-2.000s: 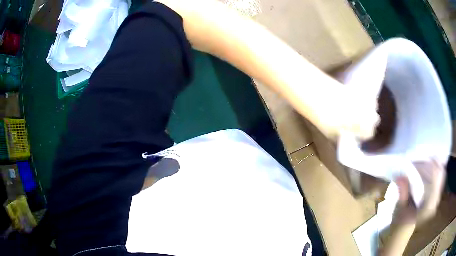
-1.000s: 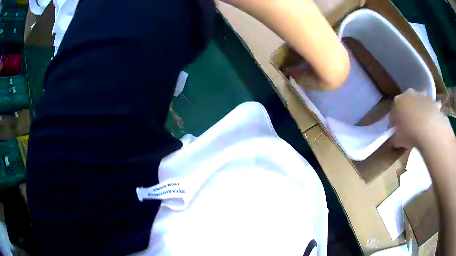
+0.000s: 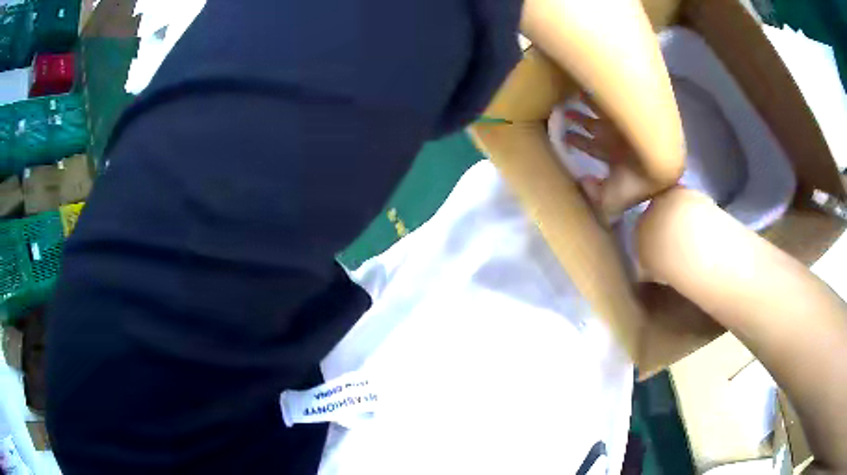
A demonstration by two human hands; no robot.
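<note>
An open brown cardboard carton (image 3: 548, 204) stands tilted in view at the right. A white foam liner strip (image 3: 775, 181) curves around inside its walls, with a pale surface inside the curve. My left hand (image 3: 661, 167) and my right hand (image 3: 671, 223) are both in the carton, bent at the wrists and overlapping. Spread fingers and a thumb show against the white strip near the left inner wall; I cannot tell which hand they belong to. The other fingers are hidden, so the grip is unclear.
White sheets (image 3: 810, 83) lie beyond the carton at the upper right. Cardboard bench cover (image 3: 720, 399) and white pieces show below it. Green crates (image 3: 42, 246) and a red item (image 3: 53, 73) stand at the far left. The floor (image 3: 399, 213) is green.
My right hand has moved left from the strip's right end to beside my left hand. The carton appears nearer the wearer. The strip, loosely curled above the carton at first, now sits inside it.
</note>
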